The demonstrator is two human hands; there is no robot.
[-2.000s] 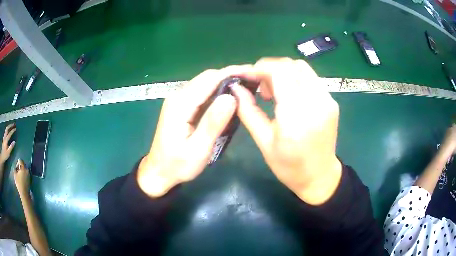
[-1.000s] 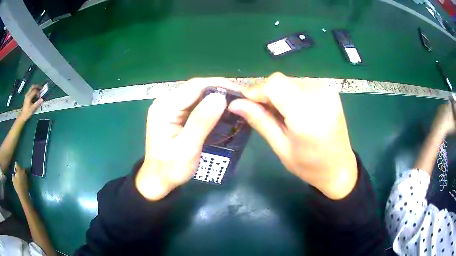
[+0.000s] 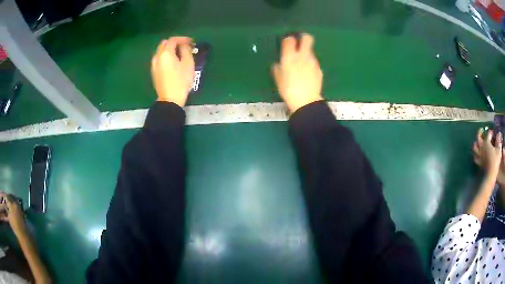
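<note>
A dark phone housing (image 3: 200, 65) with a pale keypad panel lies beyond the metal strip, a small round pale part near its far end. My left hand (image 3: 173, 69) is at its left edge, fingers curled against it and covering part of it. My right hand (image 3: 299, 72) is blurred, also beyond the strip, its fingers curled on a dark piece (image 3: 290, 37) that looks like another housing. Most of that piece is hidden under the fingers.
The whitish strip (image 3: 238, 113) crosses the green worktop, with a grey post (image 3: 52, 69) at left. A smartphone (image 3: 39, 177) lies at left. A white speck (image 3: 254, 48) lies between my hands. Another housing (image 3: 446, 77) lies at right. Co-workers' hands show at both sides.
Both hands have moved away from the near centre, apart and forward over the strip. The housing they worked on together is no longer between them. The far housings show in different places.
</note>
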